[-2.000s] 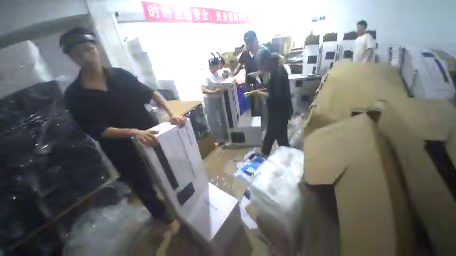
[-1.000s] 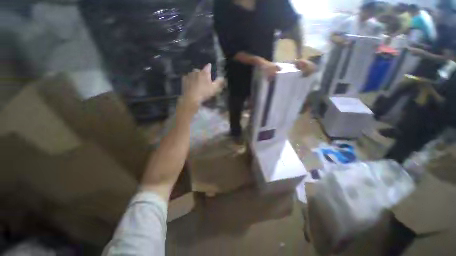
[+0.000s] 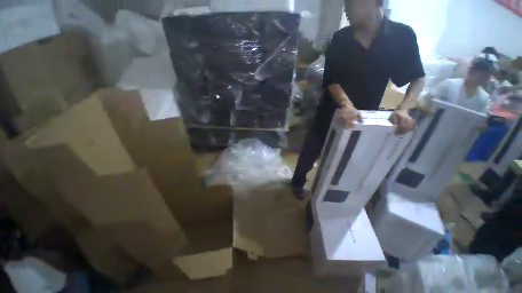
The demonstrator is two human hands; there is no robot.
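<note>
Neither of my hands is in view. An L-shaped white product box (image 3: pixel 356 166) with a black strip and a dark rectangle stands upright in front of me, right of centre. A person in a dark shirt holds its top edge with both hands. A second white product box (image 3: pixel 416 166) stands beside it on the right. Open brown cartons (image 3: pixel 114 200) with flaps standing off lean on the left; no white box shows inside them.
A stretch-wrapped pallet stack (image 3: pixel 232 74) stands behind. Crumpled clear film (image 3: pixel 250 163) lies at its foot. Flat cardboard (image 3: pixel 269 220) covers the floor at centre. A film-wrapped white bundle (image 3: pixel 449 274) is at the lower right. Another person stands at the right.
The view has swung left. The arm seen reaching out a second ago is out of the picture. The person still holds the white box; another white box now stands close beside it.
</note>
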